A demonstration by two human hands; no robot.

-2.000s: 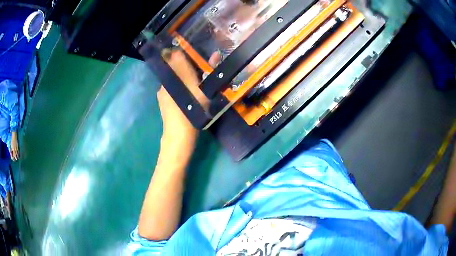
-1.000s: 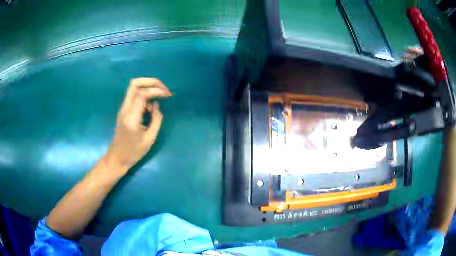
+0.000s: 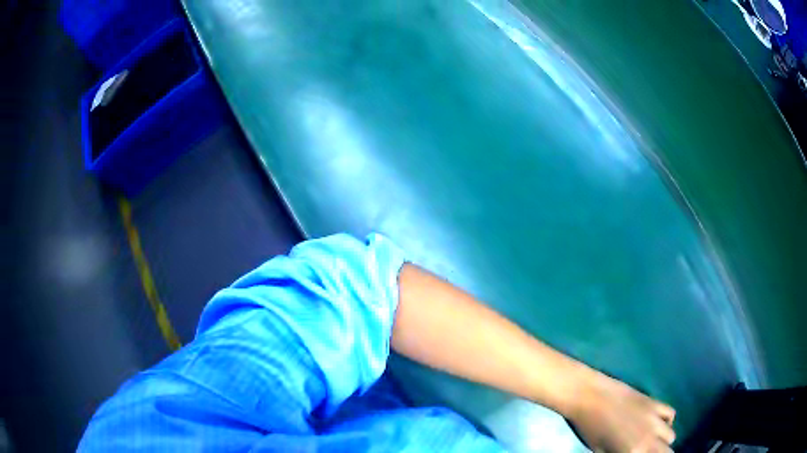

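My left hand (image 3: 626, 421) is at the lower right, cut off by the bottom edge. Its fingers are curled, and I cannot see whether anything is between them. Just right of it is a dark part of the black fixture (image 3: 768, 416), cut off by the picture's corner. The hand is close to it, but I cannot tell whether they touch. The fixture's orange frame and clear plate are out of view. My right hand is not in view.
The shiny green mat (image 3: 460, 159) covers the bench, whose edge runs down the left. A blue bin (image 3: 168, 124), dark inside with a white item, stands on the grey floor beside a yellow line (image 3: 146, 270). Round white-rimmed objects show at the top right.
The view has swung left, so most of the fixture and the red handle have left the picture. My left hand has moved from the mat to beside the fixture's dark part.
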